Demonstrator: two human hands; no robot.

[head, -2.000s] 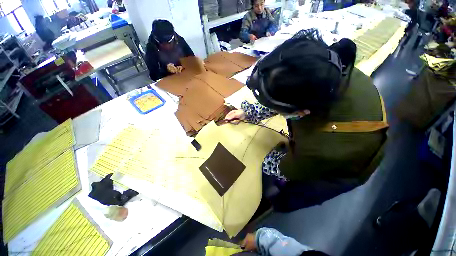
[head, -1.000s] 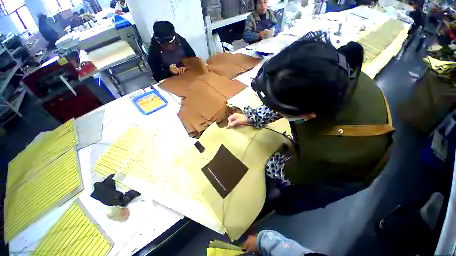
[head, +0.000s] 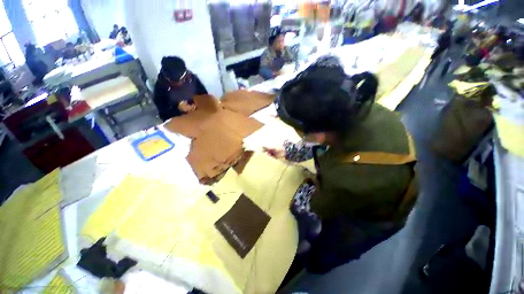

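Note:
Neither of my hands is in view. Khaki cut panels [head: 277, 186] lie spread at the table edge nearest a worker in an olive vest. A dark brown square piece [head: 243, 225] with a pale line lies flat on them. A small black piece [head: 212, 196] lies just beyond its upper left corner. Pale yellow sheets [head: 155, 215] lie to the left. Rust-brown panels [head: 221, 135] are stacked and fanned behind. The olive-vested worker's hand [head: 276, 153] is at the khaki panels' far edge; what it holds is unclear.
The olive-vested worker [head: 368, 178] stands at the table's right side. Two other workers are behind the table, one by the rust-brown panels [head: 178, 92]. A blue tray [head: 152, 145], a crumpled black cloth scrap [head: 103, 261] and yellow striped sheets [head: 34, 229] lie on the left.
The view has tilted up and shifted. The hand with a light blue sleeve and yellow pieces at the bottom has left the picture. The olive-vested worker stands more upright.

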